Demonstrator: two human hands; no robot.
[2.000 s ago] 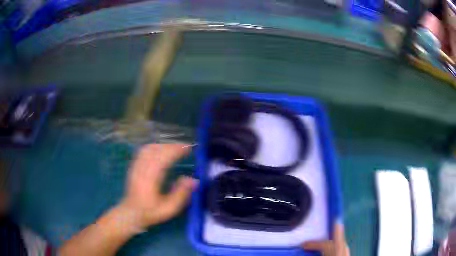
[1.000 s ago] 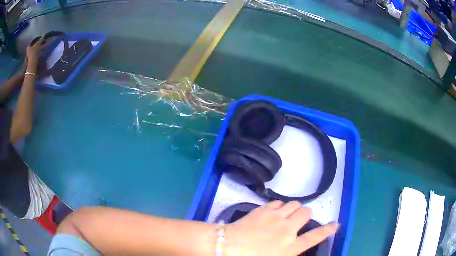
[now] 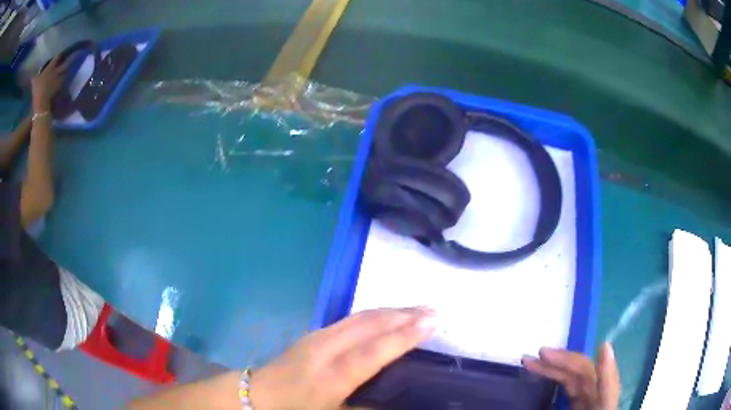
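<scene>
The black oval part (image 3: pixel 453 386) is cut off by the bottom edge, at the near end of the blue tray (image 3: pixel 594 240). My left hand (image 3: pixel 353 352) lies over its far left edge, fingers together. My right hand (image 3: pixel 579 375) has its fingertips at the right end; one finger points up, apart from the others. A thin, shiny clear strip (image 3: pixel 637 308) runs from near that fingertip toward the white strips; whether it is held is unclear. Black over-ear headphones (image 3: pixel 547 188) lie in the tray's far part on a white liner (image 3: pixel 473 308).
White strips (image 3: pixel 685 320) lie at the right. The conveyor (image 3: pixel 481 48) with yellow-brown tape (image 3: pixel 308 44) runs beyond the bench. Wrinkled clear tape (image 3: pixel 296 104) lines its edge. Another person's hand (image 3: pixel 50 84) is at a second tray (image 3: pixel 112 108) on the left, near a red stool (image 3: pixel 132 356).
The tray shows higher in view. The oval part is now closer to the bottom edge. My left hand has shifted left off its middle, and my right hand has come into view at its right end.
</scene>
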